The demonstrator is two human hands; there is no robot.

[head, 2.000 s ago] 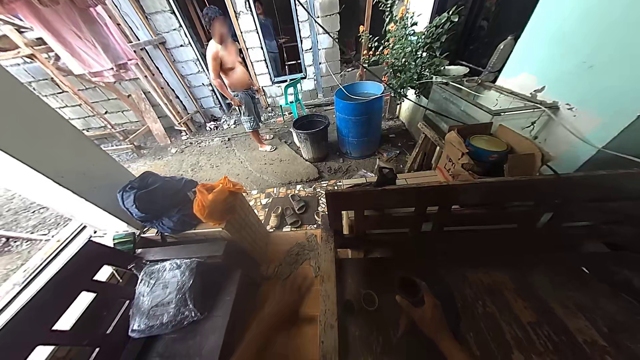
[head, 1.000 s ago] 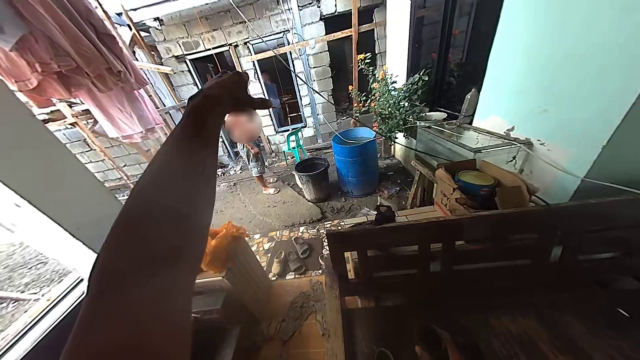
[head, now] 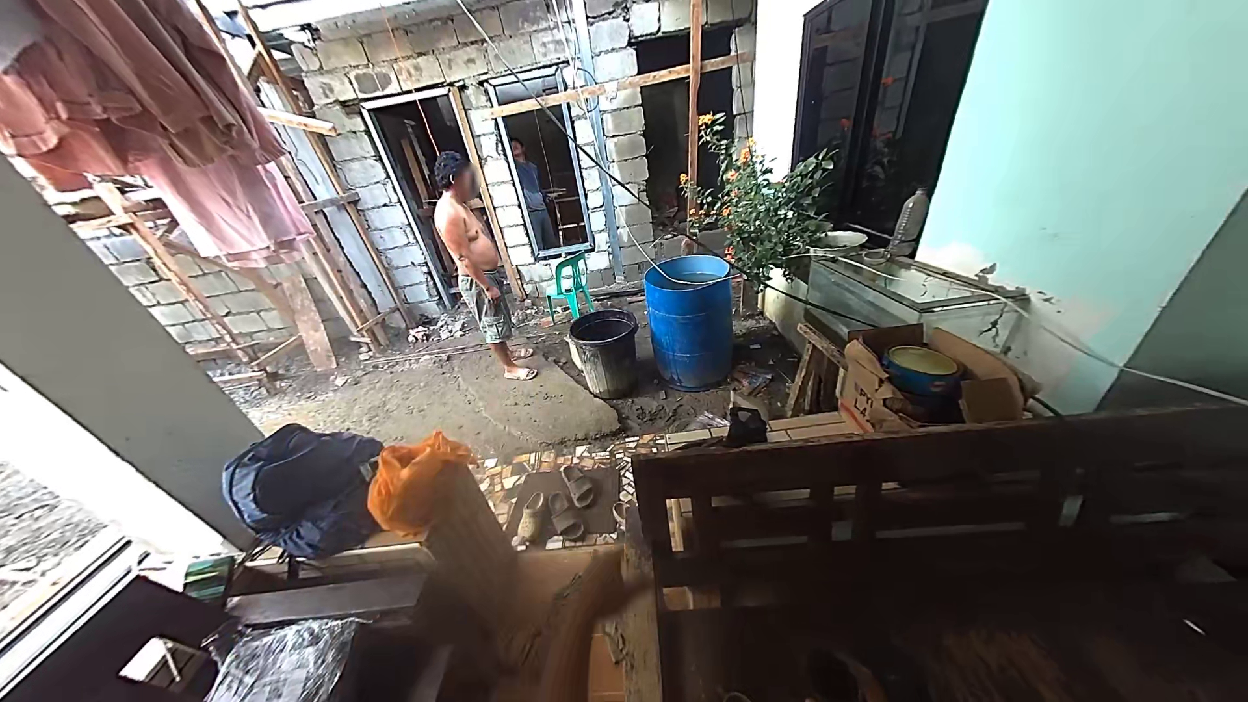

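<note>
My left hand [head: 624, 585] is a dark blur low in the view, with its forearm rising from the bottom edge beside the end of a wooden bench [head: 780, 478]. Whether it holds anything cannot be made out. At the bottom edge, in the shade over the bench seat, a dim curved shape looks like part of my right hand [head: 853, 675]; its fingers are hidden. Left of my left forearm are a dark blue bag [head: 302, 487], an orange plastic bag [head: 414, 483] and a clear plastic-wrapped item [head: 288, 663].
Clogs [head: 565, 507] lie on the mosaic step. Beyond stand a shirtless person [head: 473, 253], a black bucket [head: 604, 356], a blue drum [head: 688, 322] and a green chair [head: 570, 285]. Another person [head: 531, 195] shows through the window opening. A cardboard box [head: 868, 385] sits behind the bench.
My left arm, raised across the view a second ago, has come down to the bottom. The shirtless person and the blue bag, which it covered, show again.
</note>
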